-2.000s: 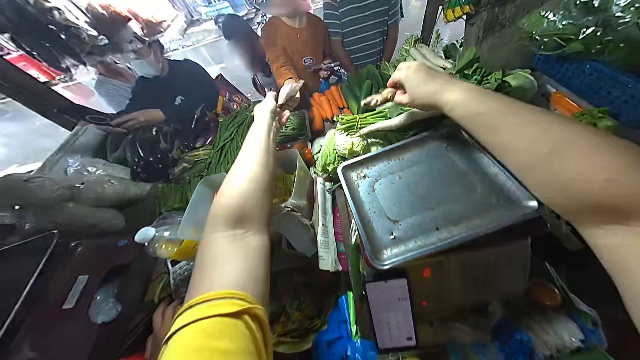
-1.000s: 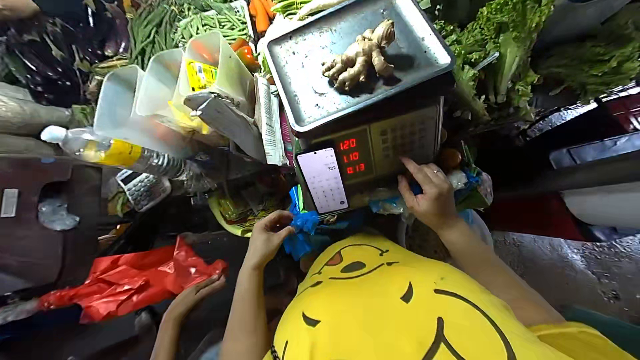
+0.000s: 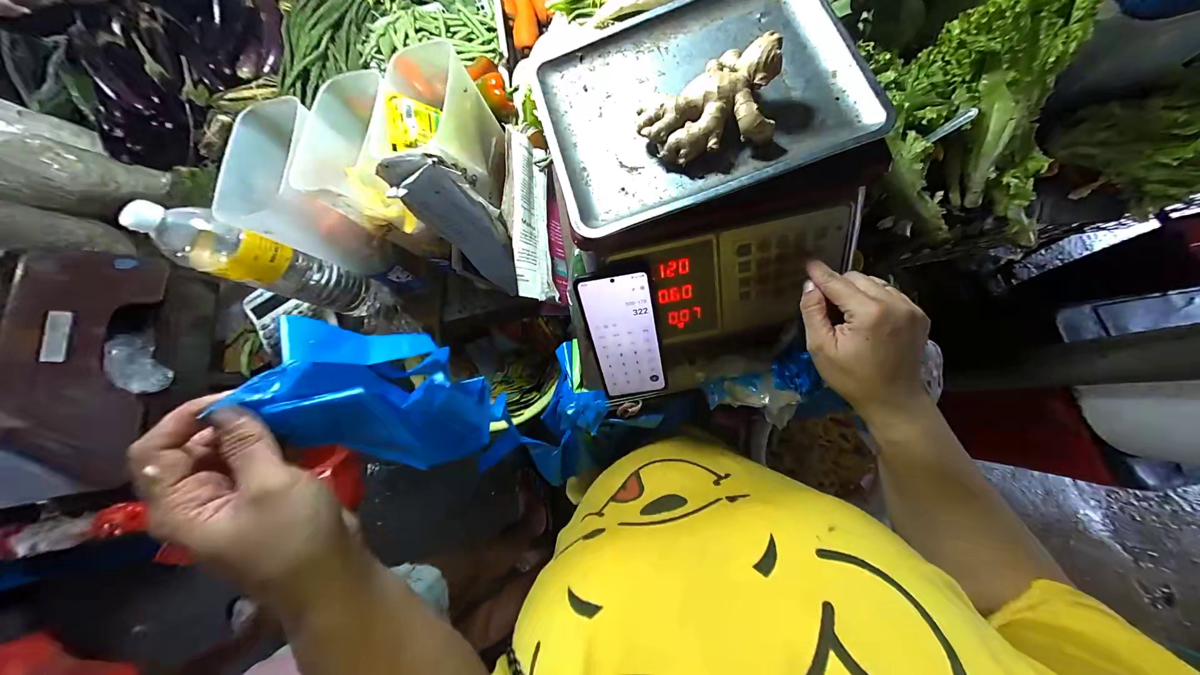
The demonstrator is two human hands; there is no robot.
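Observation:
At the lower left, my left hand [image 3: 239, 487] pinches the end of a blue plastic bag [image 3: 366, 384], which stretches right towards more blue bags below the scale. My right hand [image 3: 867, 337] is at the keypad of a digital scale [image 3: 778, 267], with a bent finger near the keys and nothing seen in its grip. A piece of ginger root [image 3: 717, 103] lies on the scale's metal tray [image 3: 600, 150]. Against the lit red display leans a smartphone [image 3: 621, 335] showing a calculator.
Left of the scale stand plastic containers [image 3: 258, 159] and a tilted plastic bottle [image 3: 253, 258]. Eggplants [image 3: 141, 84] and green beans [image 3: 431, 33] lie at the upper left. Leafy lettuce [image 3: 984, 112] fills the upper right. A brown plastic stool or case [image 3: 84, 375] is at the left edge.
My left hand has moved left, drawing out the blue bag from beside the scale. The ginger, absent from the tray in the oldest frame, lies on it. The view has tilted down since then.

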